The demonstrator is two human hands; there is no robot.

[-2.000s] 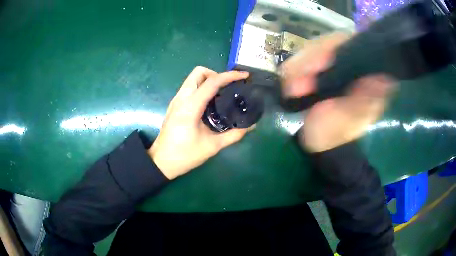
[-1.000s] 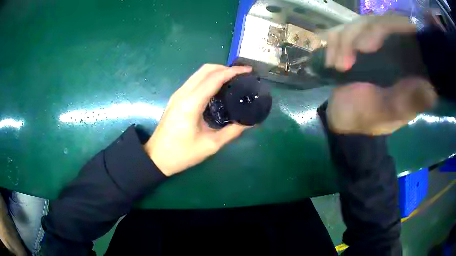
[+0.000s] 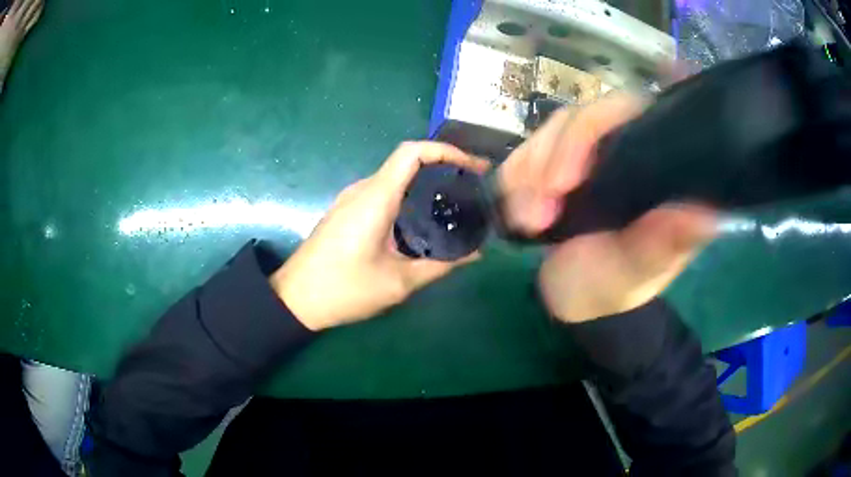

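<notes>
My left hand (image 3: 350, 247) holds the black cylindrical light-up unit (image 3: 420, 219) between thumb and fingers, with its flat round end cover facing up. Shiny points show near the middle of the cover. My right hand (image 3: 597, 205) is blurred and grips the thick black electric screwdriver (image 3: 718, 130), which lies slanting from the upper right. The driver's front end is beside the right edge of the unit; its bit cannot be made out.
The screw feeder (image 3: 481, 79), with blue side, silvery tray and brass-coloured block, stands just beyond my hands. A clear plastic bag (image 3: 737, 33) lies behind it. Another person's hand (image 3: 17, 23) shows at the upper left. A blue stool (image 3: 770, 368) stands below the table (image 3: 168, 140) at right.
My right hand and the screwdriver have moved left and down from over the feeder to beside the unit. The unit now faces up more squarely. Another person's hand has appeared at the upper left.
</notes>
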